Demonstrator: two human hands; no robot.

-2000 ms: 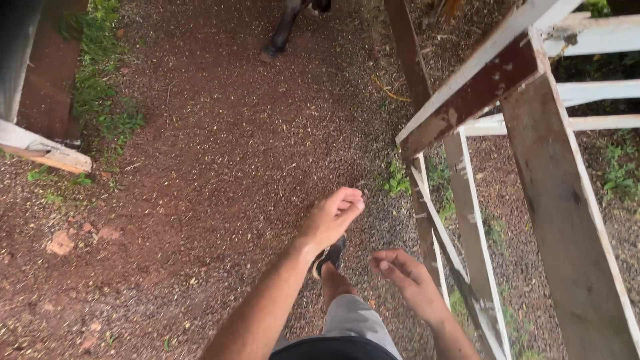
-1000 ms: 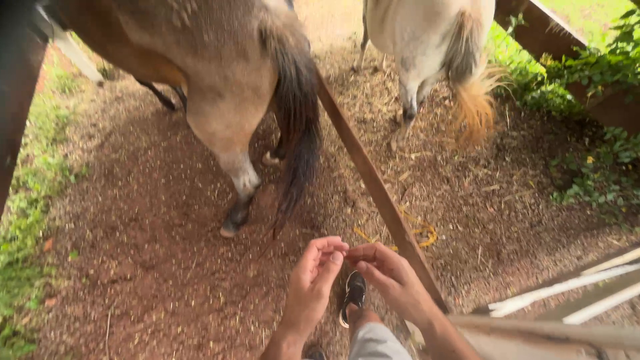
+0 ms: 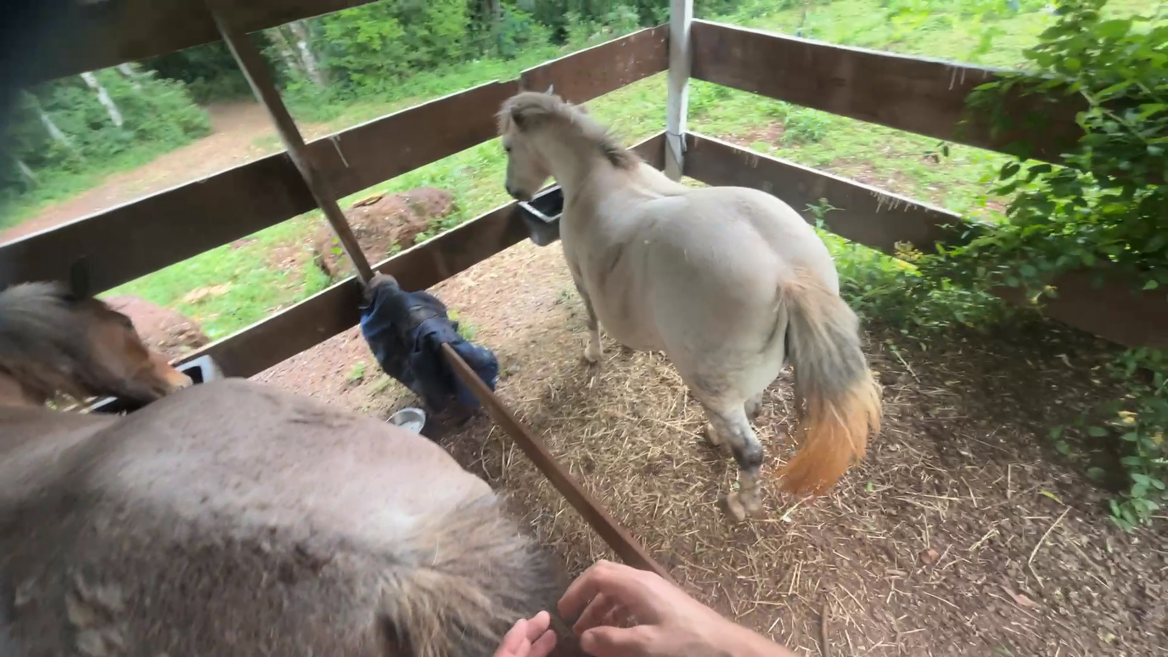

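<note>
My right hand (image 3: 643, 613) is at the bottom centre with bent fingers, over the near end of a brown wooden rail (image 3: 547, 461); whether it touches the rail I cannot tell. Just left of it, only the fingers of my left hand (image 3: 527, 637) show, beside the tail base of a grey-brown horse (image 3: 237, 511). Neither hand shows anything in it. Across the rail stands a pale horse (image 3: 703, 265) with an orange-tipped tail, its head by a black feed trough (image 3: 544, 217). Dark blue cloth (image 3: 424, 347) is draped where the rail meets a thin upright post (image 3: 297, 146).
Brown plank fencing (image 3: 411, 137) and a white corner post (image 3: 678, 87) enclose the straw-strewn ground. A second trough (image 3: 196, 370) is by the grey-brown horse's head. A metal bowl (image 3: 408, 420) lies below the cloth. A leafy bush (image 3: 1086, 201) overhangs the fence at right.
The view has swung up from the ground to the horses and far fence. My hands were apart, then their fingertips came close together; they now sit low in view, the left mostly cut off.
</note>
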